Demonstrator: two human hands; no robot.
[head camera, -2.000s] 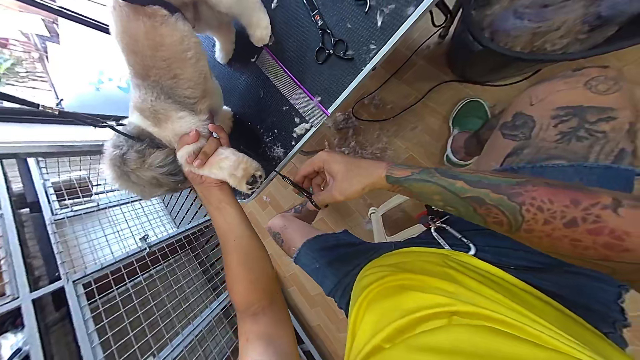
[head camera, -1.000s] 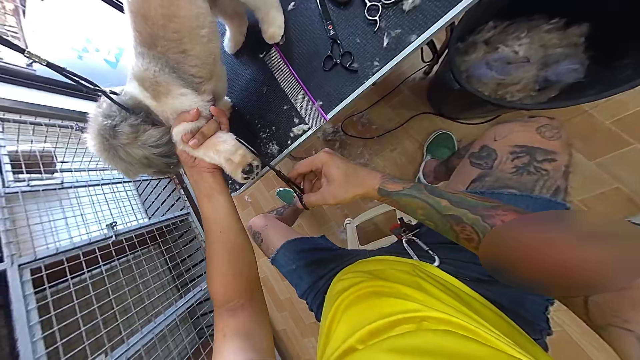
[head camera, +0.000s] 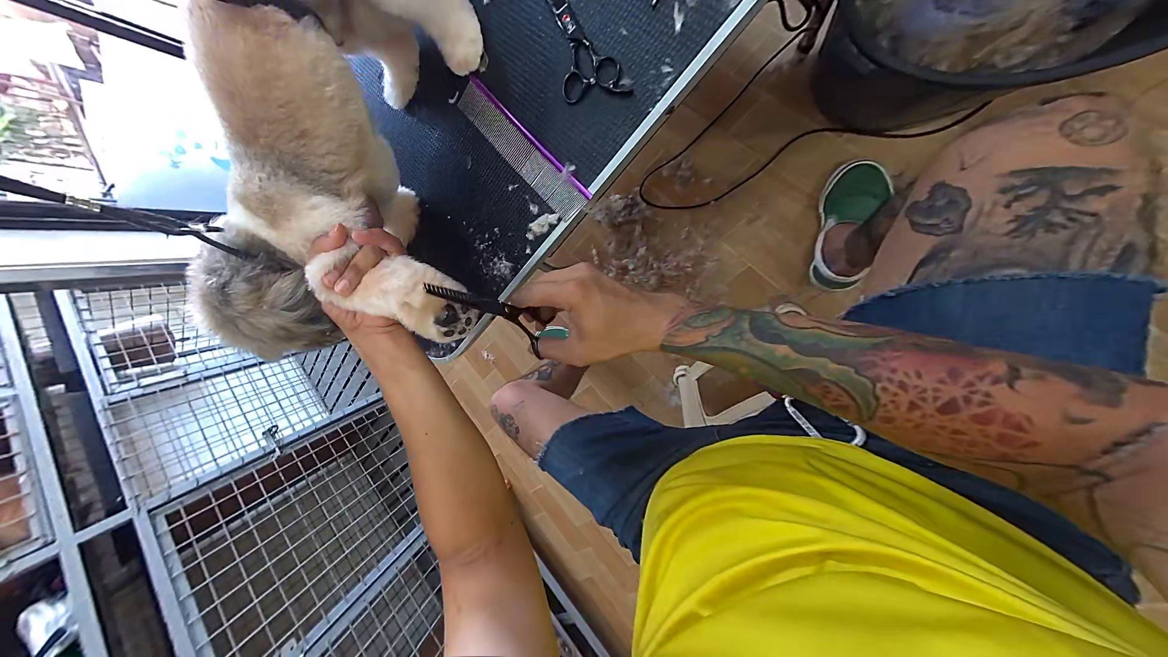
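Observation:
A cream-coated dog [head camera: 292, 119] with a grey, fluffy head or tail end [head camera: 260, 297] stands on a black grooming table [head camera: 630, 119]. My left hand [head camera: 356, 274] is closed around one of its legs, and the paw [head camera: 447, 315] with dark pads sticks out past the fingers toward the table's edge. My right hand [head camera: 593, 310] has its fingers in the handles of black thinning shears [head camera: 470, 299]. Their toothed blade lies over the fur beside the paw pads; whether it touches the fur cannot be told.
A purple-backed metal comb [head camera: 529, 137] and black scissors [head camera: 589, 73] lie on the table among fur clippings. Wire cages [head camera: 274, 511] stand at lower left. A black bin of cut fur [head camera: 876, 82] is at upper right, with a black cord [head camera: 785, 137] on the floor below.
The shears in my right hand have moved from near the paw's tip to across the fur beside its pads. My left hand keeps its hold on the leg.

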